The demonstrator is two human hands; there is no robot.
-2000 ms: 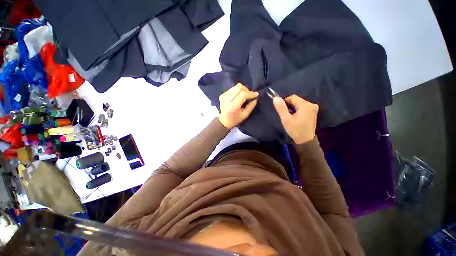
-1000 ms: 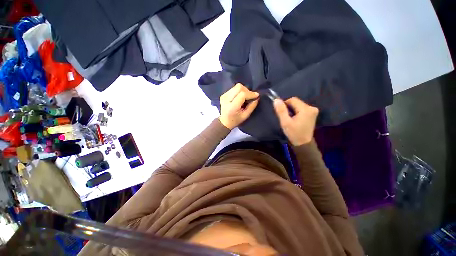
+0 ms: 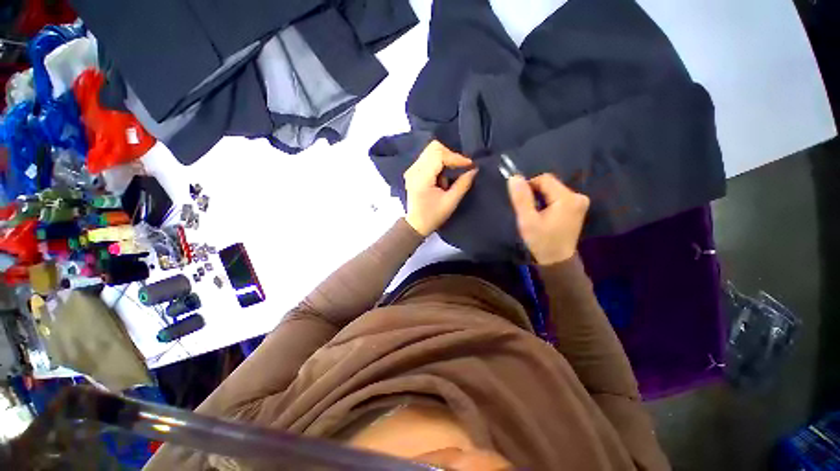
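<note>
A dark charcoal garment (image 3: 626,138) lies spread on the white table in front of me, with a dark slit near its middle. My left hand (image 3: 437,188) is at the garment's near left part, thumb and index finger curved towards each other over the cloth. Whether its fingertips pinch cloth or a thread is too small to tell. My right hand (image 3: 551,217) holds small thread snips (image 3: 508,167), their light tip pointing up and left, just right of my left fingertips and over the cloth.
More dark garments with grey lining (image 3: 304,78) lie at the far left. A phone (image 3: 241,274), thread cones (image 3: 166,289), small metal-grey pieces and plastic bags (image 3: 112,133) are at the left. A purple bin (image 3: 668,308) stands below the table's right edge.
My left thumb and index finger have spread a little apart. The snips have tilted more upright and shifted slightly right, a little away from my left fingertips. The garment has hardly moved.
</note>
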